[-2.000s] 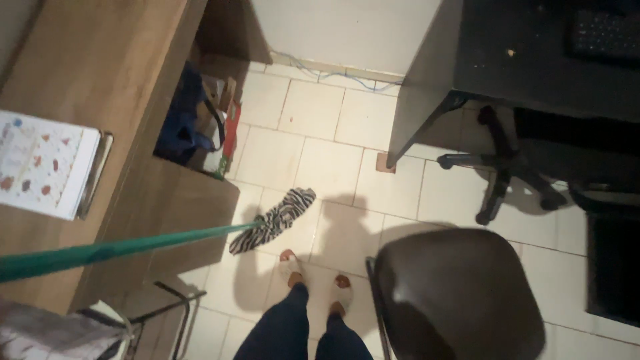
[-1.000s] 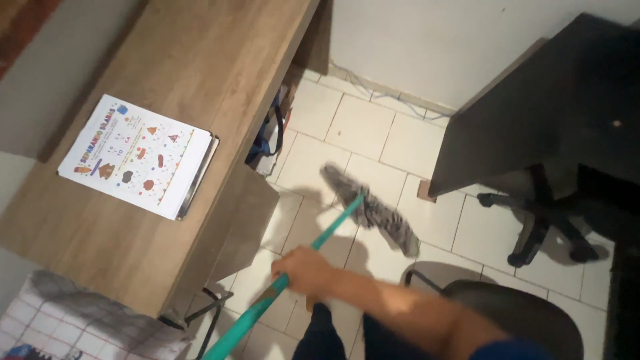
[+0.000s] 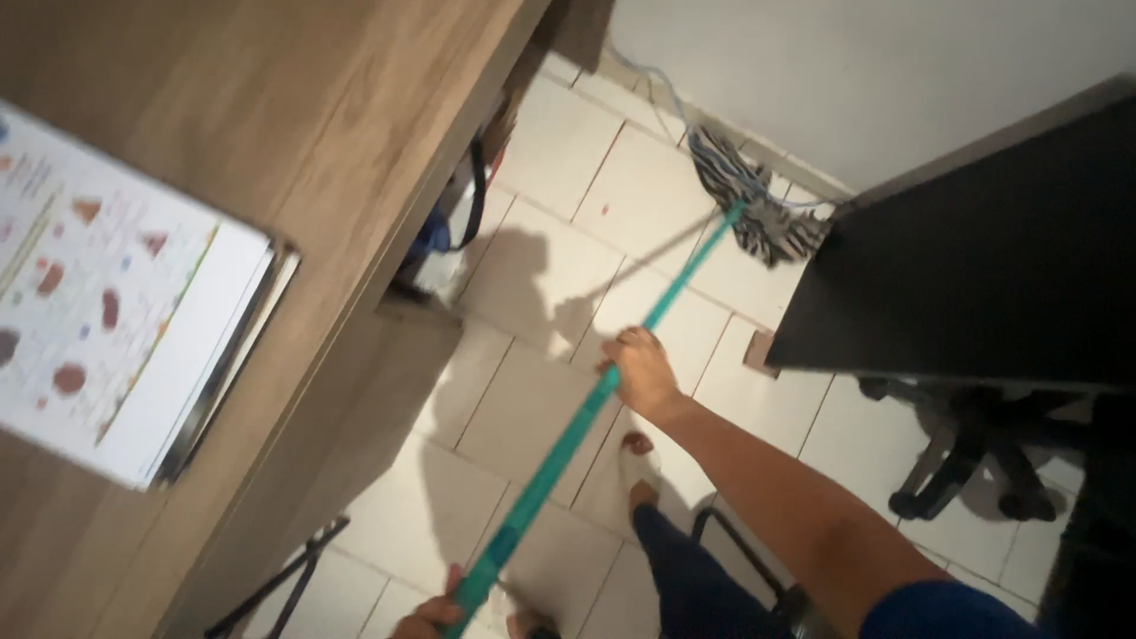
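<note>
A green pole (image 3: 568, 426) runs from the bottom middle up to a mop head wrapped in zebra-striped cloth (image 3: 754, 195). That cloth lies on the tiled floor against the foot of the white wall, by the corner of the dark desk. My right hand (image 3: 641, 368) is closed around the middle of the pole. Lower down, at the bottom edge of the view, my left hand (image 3: 435, 612) grips the pole near its upper end; only part of this hand shows. A thin bluish cable (image 3: 657, 75) runs along the wall base and passes at the striped cloth.
At left stands a wooden desk (image 3: 355, 115) with a printed stack of papers (image 3: 115, 311) on it and a bag (image 3: 435, 231) beneath. A dark desk (image 3: 967, 257) and a wheeled chair base (image 3: 950, 444) are at right. Black metal legs (image 3: 302, 568) show at lower left.
The striped mop head has moved across the floor to the wall. My left hand has come into view on the pole. The view has shifted noticeably.
</note>
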